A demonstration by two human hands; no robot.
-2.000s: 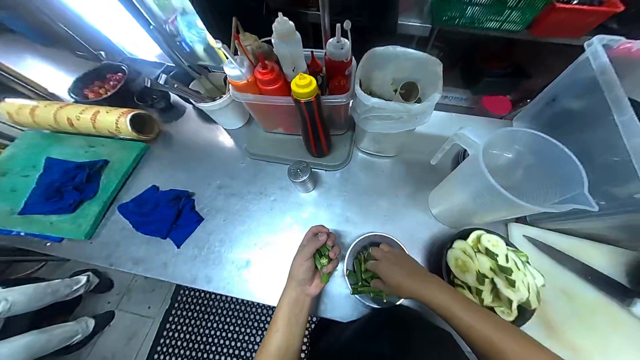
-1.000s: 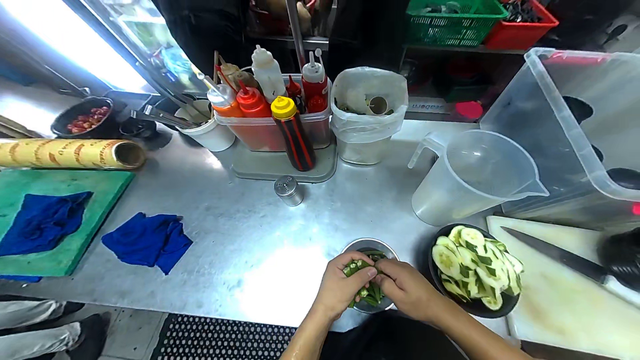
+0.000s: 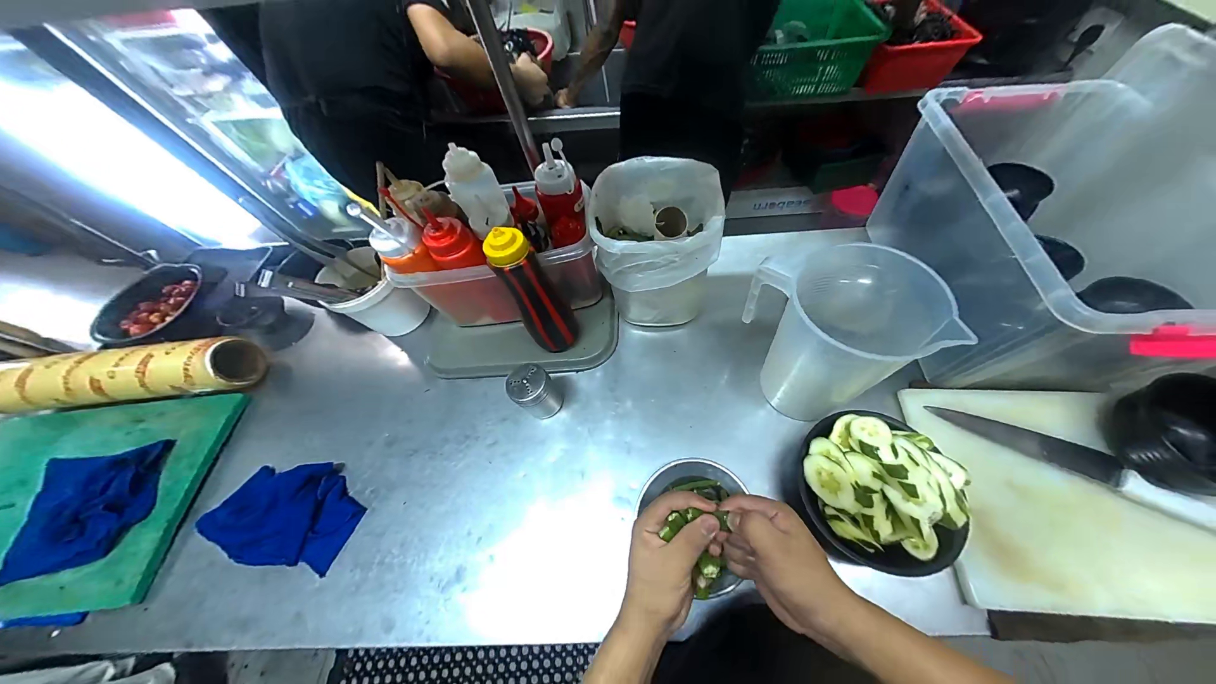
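My left hand (image 3: 670, 560) is closed around several green vegetable pieces (image 3: 686, 524), which look like okra or green chillies, over a round metal bowl (image 3: 655, 483). My right hand (image 3: 774, 560) meets it at the fingertips and pinches the end of one piece. More green pieces lie in the metal bowl below, partly hidden by both hands. Just right of my right hand stands a black bowl (image 3: 807, 503) heaped with sliced pale green vegetable (image 3: 888, 480), perhaps cucumber or zucchini.
A knife (image 3: 1031, 442) lies on a white cutting board (image 3: 1073, 560) at right. Behind stand a plastic measuring jug (image 3: 836, 328), a lined bin (image 3: 660, 256), a shaker (image 3: 534, 391) and sauce bottles (image 3: 532, 290). Left are blue cloths (image 3: 280, 518) and a green board (image 3: 123, 570). Two people stand beyond the counter.
My right hand has come up out of the metal bowl to my left hand, which has moved from beside the bowl to over it. Both now touch the green pieces.
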